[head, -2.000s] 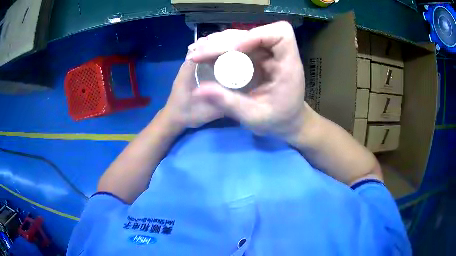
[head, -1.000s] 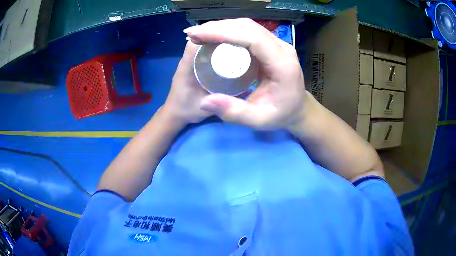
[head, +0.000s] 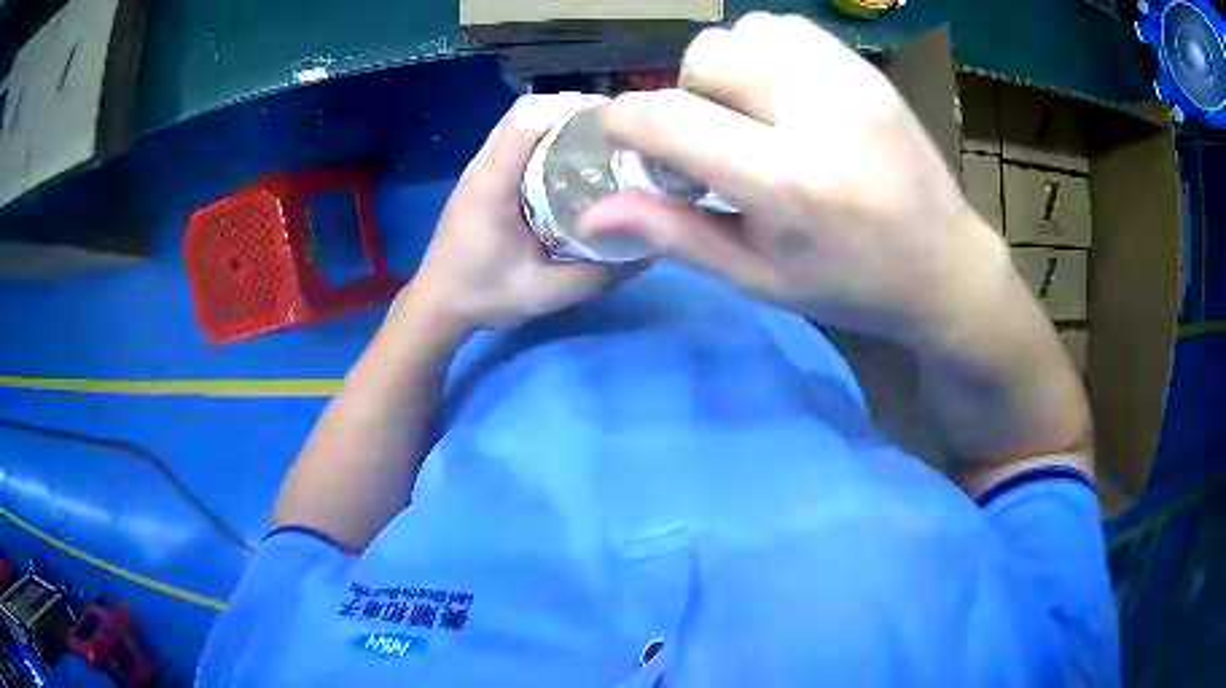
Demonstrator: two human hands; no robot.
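Note:
A clear drink bottle (head: 576, 182) is held upright in front of my chest, seen from above. My left hand (head: 491, 222) is wrapped around the bottle's side. My right hand (head: 807, 188) is over the bottle's top, its fingers and thumb closed around the cap area. The white cap is mostly hidden by my right fingers, and the right hand is slightly blurred.
A large open carton (head: 1129, 296) holding rows of small brown cartons (head: 1046, 208) stands at the right. A red stool (head: 249, 262) is on the floor at left. The dark green bench (head: 363, 47) bears brown cartons (head: 61, 88). A blue round fan-like thing (head: 1194, 54) is at far right.
My right hand has moved from beside the bottle to over its top, and its forearm has risen. The white cap, visible before, is now mostly covered.

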